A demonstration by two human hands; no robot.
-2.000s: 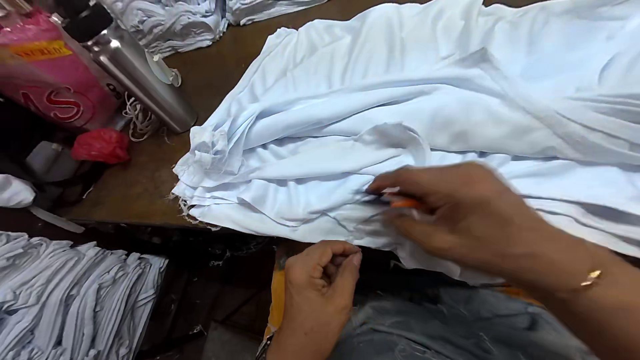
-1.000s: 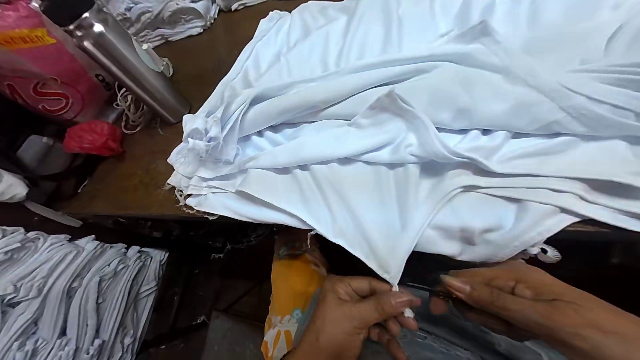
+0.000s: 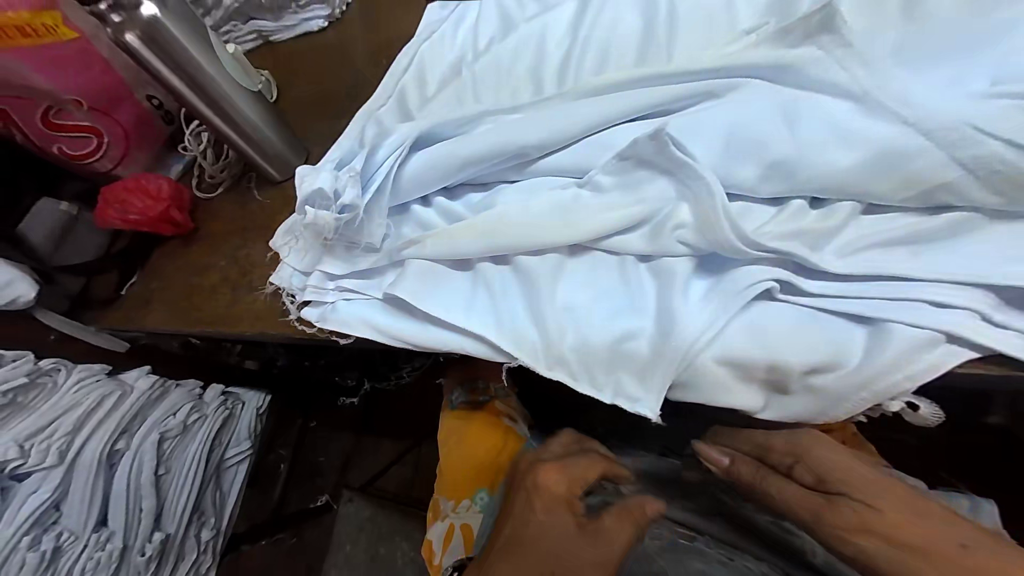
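White cloth pieces (image 3: 560, 216) lie in a folded, layered heap on a wooden table, with one corner hanging over the front edge. Below that corner is my left hand (image 3: 572, 496), blurred, its fingers curled; whether it holds anything is unclear. To its right, my right hand (image 3: 816, 480) reaches in palm down, fingers together, over dark grey fabric (image 3: 688, 496) in my lap. Its fingertips are partly in shadow, and whether something is under them cannot be told. Neither hand touches the white cloth.
A steel bottle (image 3: 216, 88), a pink printed bag (image 3: 80, 96), white cord (image 3: 210, 156) and a crumpled red plastic bag (image 3: 146, 204) are at the upper left. Stacked white cloth (image 3: 120, 472) is at the lower left. Yellow printed fabric (image 3: 472, 456) hangs beneath the table edge (image 3: 200, 324).
One second ago my left hand gripped the hanging cloth corner and my right hand held a small dark tool beside it. The corner has been let go, and both hands are now below it.
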